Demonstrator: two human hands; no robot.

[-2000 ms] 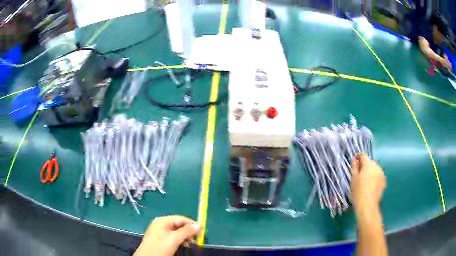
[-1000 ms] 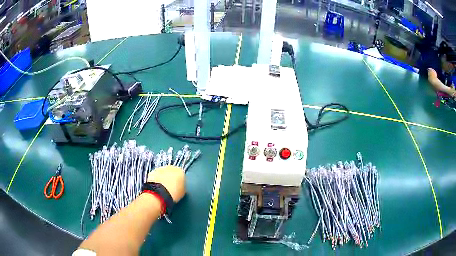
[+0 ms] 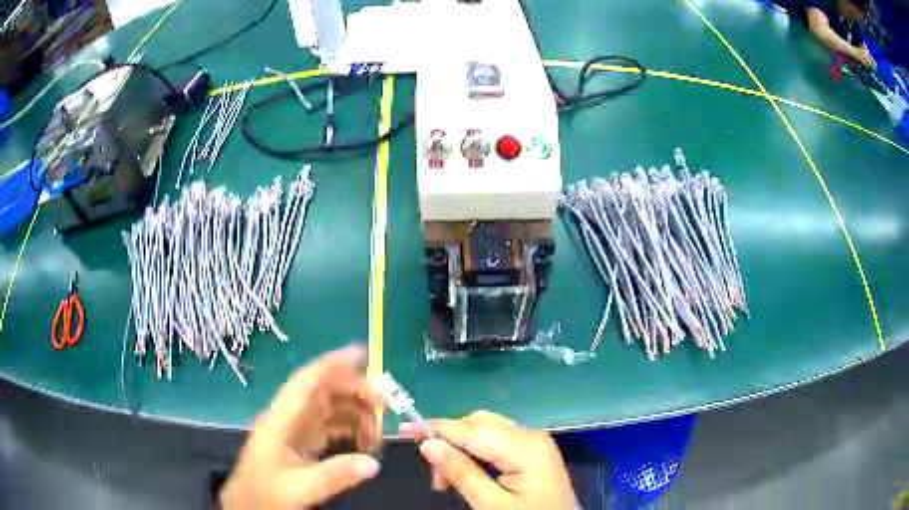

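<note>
My right hand (image 3: 503, 460) pinches a short grey cable near its end, over the bench's front edge. A clear plug (image 3: 396, 393) shows on that end, pointing up and left. My left hand (image 3: 311, 433) is beside the plug, blurred, with thumb and fingers apart and nothing visible in it. The rest of the held cable is hidden by my right hand. The left cable pile (image 3: 204, 274) lies beyond my left hand. The right cable pile (image 3: 663, 259) lies right of the crimping machine (image 3: 488, 169).
Clear plastic film (image 3: 543, 346) lies under the crimping head (image 3: 491, 299). Orange-handled scissors (image 3: 68, 317) lie far left. A dark bench machine (image 3: 105, 149) stands upper left, with loose cables (image 3: 214, 129) beside it. A black cord (image 3: 284, 149) loops behind. A person's arm (image 3: 837, 38) shows upper right.
My left hand has come back from the left cable pile to the bench's front edge. My right hand has come into view with a cable and plug. The view has tilted down.
</note>
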